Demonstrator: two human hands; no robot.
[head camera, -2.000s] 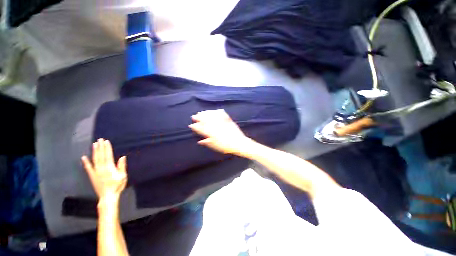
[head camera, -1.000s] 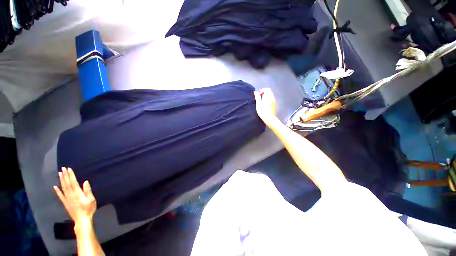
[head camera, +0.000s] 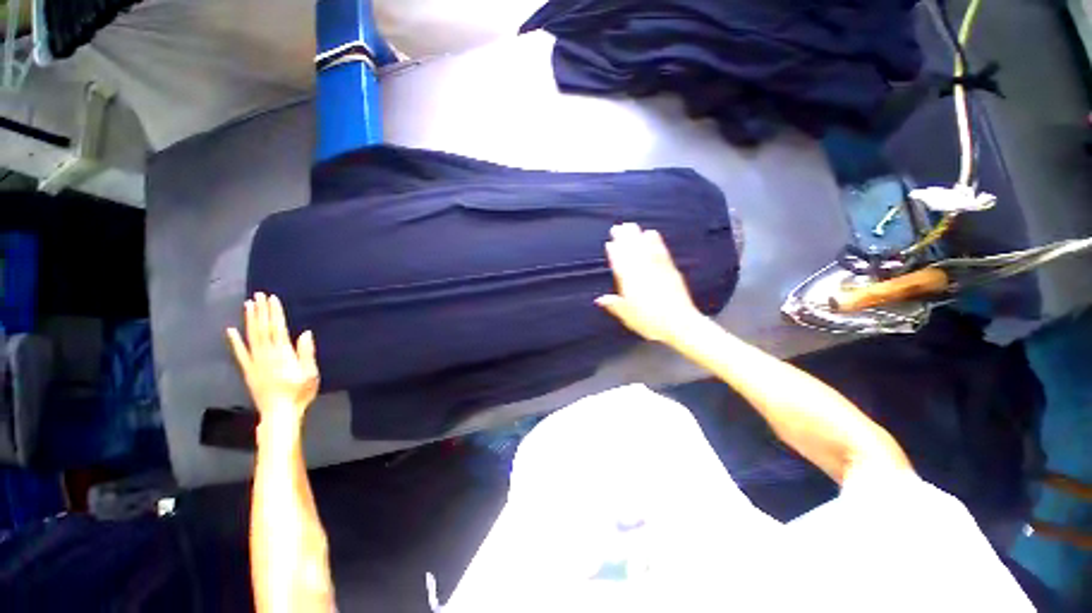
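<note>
A dark navy garment (head camera: 479, 269), possibly a skirt, lies over the padded form with lengthwise folds. A paler end of the form (head camera: 232, 266) shows past its left edge. My left hand (head camera: 278, 359) lies flat at the garment's left end, fingers spread, holding nothing. My right hand (head camera: 649, 285) rests flat on the garment near its right end, holding nothing, thumb apart from the fingers. The steam iron (head camera: 865, 293), silver with an orange-brown handle, is parked at the table's right edge, apart from my hands.
A blue support arm (head camera: 349, 96) with a pale tie stands behind the garment. A crumpled navy pile (head camera: 742, 60) lies at the far side. A pale hose (head camera: 962, 132) and cords run from the iron. A small black rectangle (head camera: 228, 428) lies on the grey table (head camera: 192, 216) at near left.
One second ago my right hand held the garment's right end; now it lies flat on top, and the cloth is straighter. My left hand stays at the left end. The camera view has shifted.
</note>
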